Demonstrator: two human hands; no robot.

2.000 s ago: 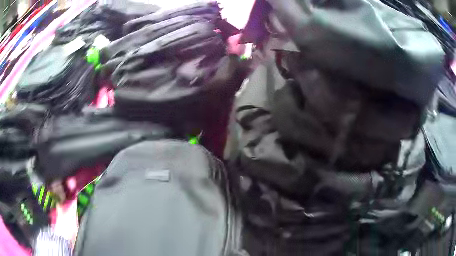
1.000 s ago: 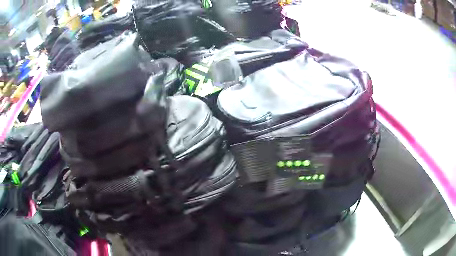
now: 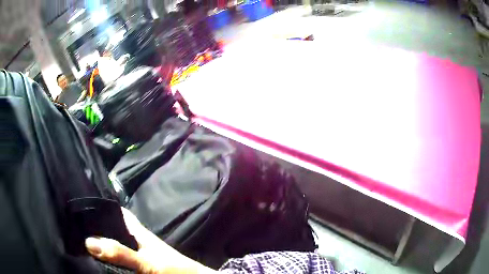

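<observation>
A black backpack [image 3: 43, 160] stands large and close at the left edge, cut off by the picture's rim. My right hand [image 3: 134, 249], bare, comes in from the bottom with a checked sleeve. It grips the lower side of this backpack, with a finger or thumb on the fabric and the other fingers mostly hidden. My left hand is out of view. Another black backpack [image 3: 182, 182] lies just beyond, its smooth rounded face up, on top of a dark pile.
A large pink-topped table [image 3: 445, 118] with a metal frame stands at the right, glaring white in the middle. More black bags [image 3: 134, 101] with green tags [image 3: 93, 113] are piled behind. A person [image 3: 68, 91] is far off at the upper left. Blue containers [image 3: 254, 9] show at the top.
The view has swung right, bringing in the pink table. The nearest backpack now fills the left edge, and my right hand has come into view gripping it. The hang tags in front are out of view.
</observation>
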